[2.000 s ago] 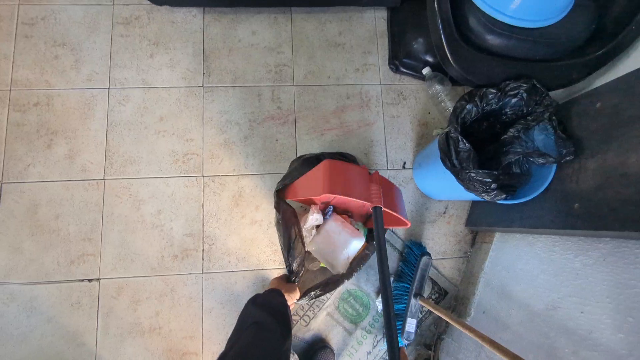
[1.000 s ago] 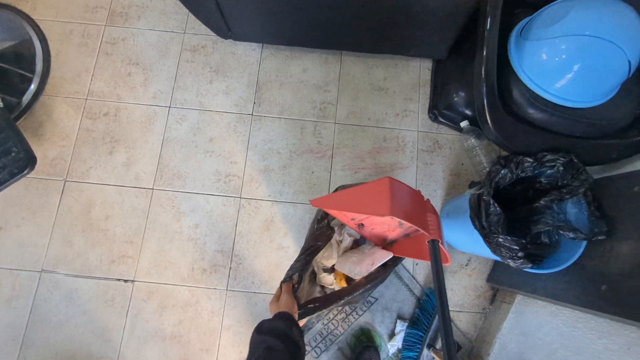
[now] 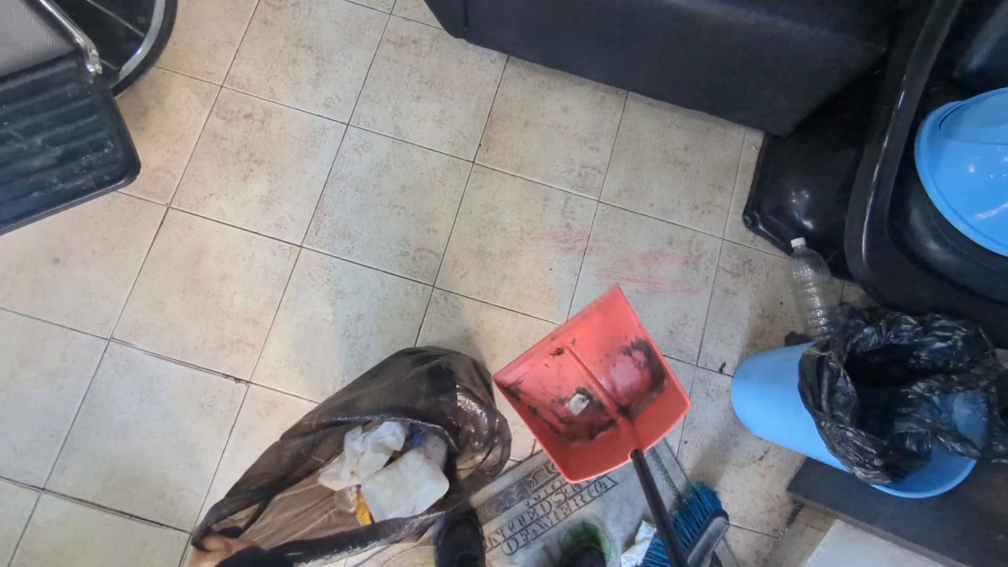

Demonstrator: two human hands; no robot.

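My left hand [image 3: 214,550], at the bottom left, grips the rim of a black plastic garbage bag [image 3: 409,386]. The bag gapes, showing crumpled paper [image 3: 370,453] and a white container [image 3: 405,484] inside. Right of the bag is a red dustpan [image 3: 594,386] on a black handle [image 3: 657,504], its tray upward with dark dirt and a small pale scrap in it. My right hand is out of view; what holds the handle is hidden below the frame. A broom head with blue bristles [image 3: 681,520] lies beside the handle.
A blue bin [image 3: 776,402] lined with a black bag stands at right, beside a clear plastic bottle [image 3: 811,283]. A blue lid [image 3: 969,165] rests on black plastic at upper right. A printed mat [image 3: 543,504] lies underfoot. Black furniture [image 3: 630,55] edges the tiled floor.
The dustpan, tipped over the bag mouth before, is now to the right of the bag with its tray facing up. My left hand still holds the bag, now farther left. The view has shifted.
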